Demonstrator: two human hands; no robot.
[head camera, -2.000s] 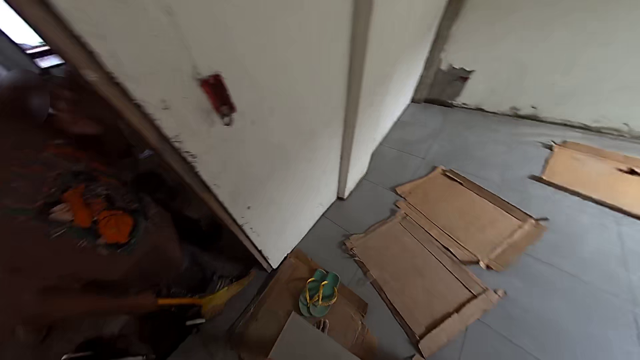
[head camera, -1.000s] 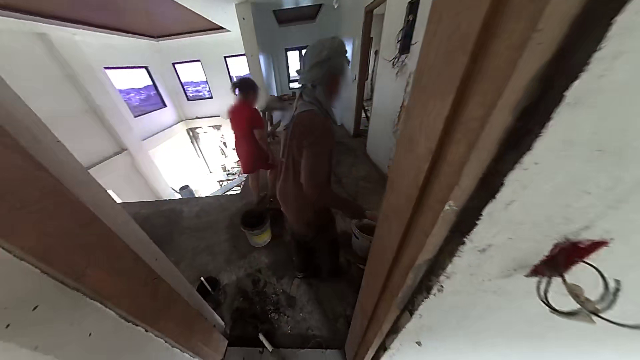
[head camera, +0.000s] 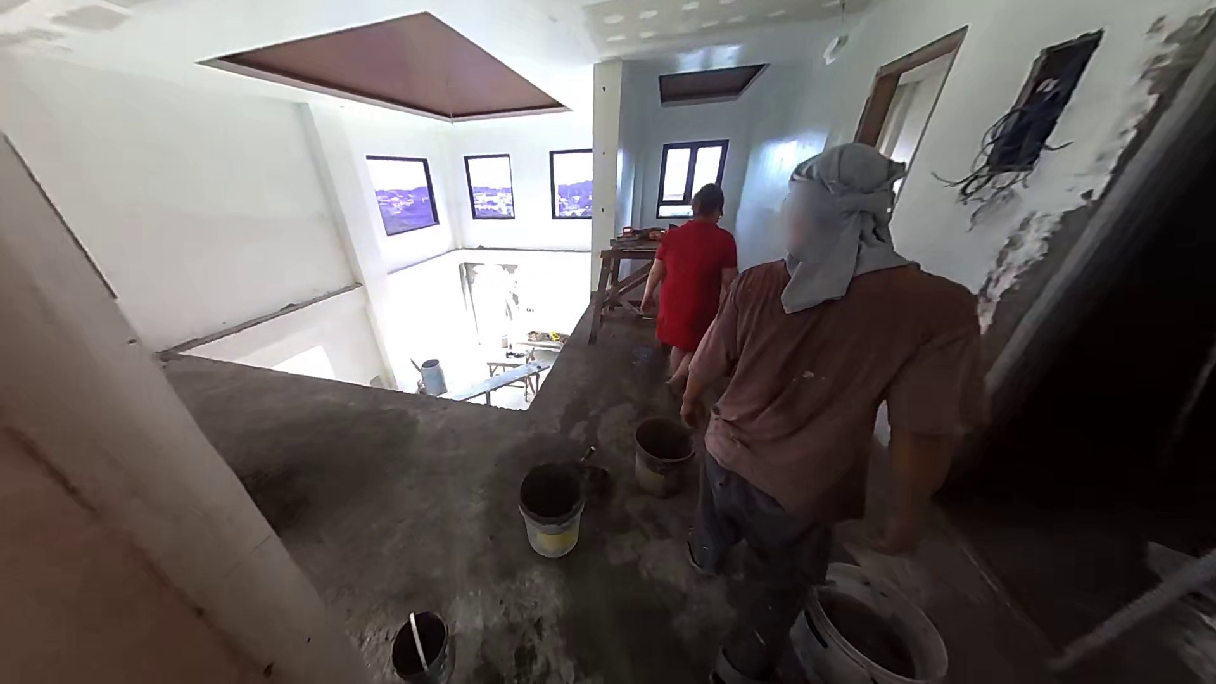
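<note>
Neither my left hand nor my right hand shows in the head view. A person in a brown shirt (head camera: 836, 380), with a grey cloth wrapped around the head, stands close in front at the right, turned mostly away. Beside this person's legs is a large white bucket (head camera: 807, 632). Two more buckets stand on the rough concrete floor: one with a yellowish patch (head camera: 553, 540) near the middle and a darker one (head camera: 660, 475) behind it. A small black bucket (head camera: 404, 655) with a light handle or stick is at the bottom. Farther off, a person in red (head camera: 696, 280) faces away.
An unguarded floor edge (head camera: 456, 408) borders an opening to a lower level at the left. A wooden trestle (head camera: 617, 275) bearing tools stands near the person in red. A pale post or frame (head camera: 123, 399) rises at the near left; loose wires (head camera: 993, 157) hang from a right wall recess.
The view has swung from a tiled room with cardboard, through a doorway, to the concrete floor beyond. The person in the head cloth was bent toward a bucket and now stands more upright.
</note>
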